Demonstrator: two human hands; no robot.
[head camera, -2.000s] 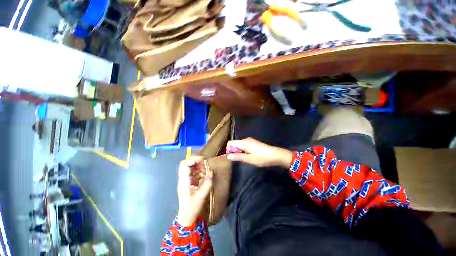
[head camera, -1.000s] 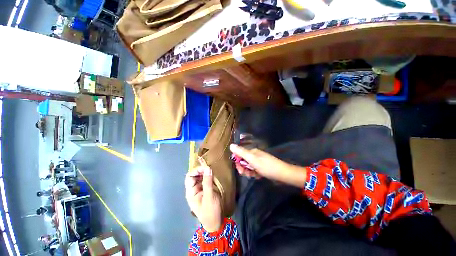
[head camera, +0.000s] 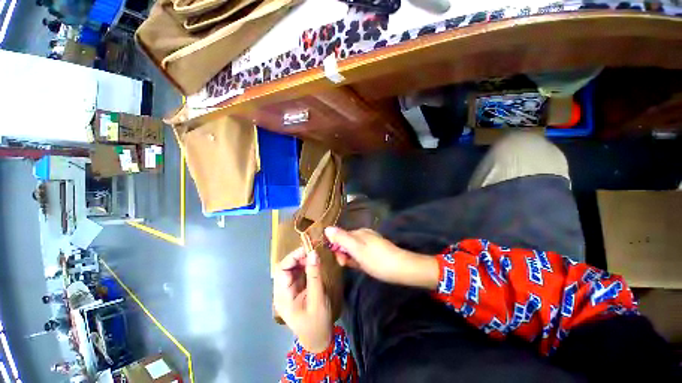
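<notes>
A tan-brown bag body (head camera: 323, 196) lies in front of me beside my dark-clothed lap, its mouth partly open and darker inside. My left hand (head camera: 303, 288) pinches the bag's edge (head camera: 306, 241) between thumb and fingers. My right hand (head camera: 366, 253) is closed close to the same edge, just right of the left fingertips. A pink-handled tool shows in the right fist in the earlier views; now the fist hides nearly all of it, and its tip cannot be made out.
A reddish-brown desk (head camera: 478, 56) with leopard-print cover crosses the top, with folded brown bags (head camera: 209, 45) on it. A blue crate (head camera: 280, 176) with a brown bag over it stands on the floor. Cartons (head camera: 120, 142) are at left, another (head camera: 643, 236) at right.
My right hand moved away from the edge and then came back to it. The pink handle is now mostly hidden. The left hand still pinches the edge. The view has shifted.
</notes>
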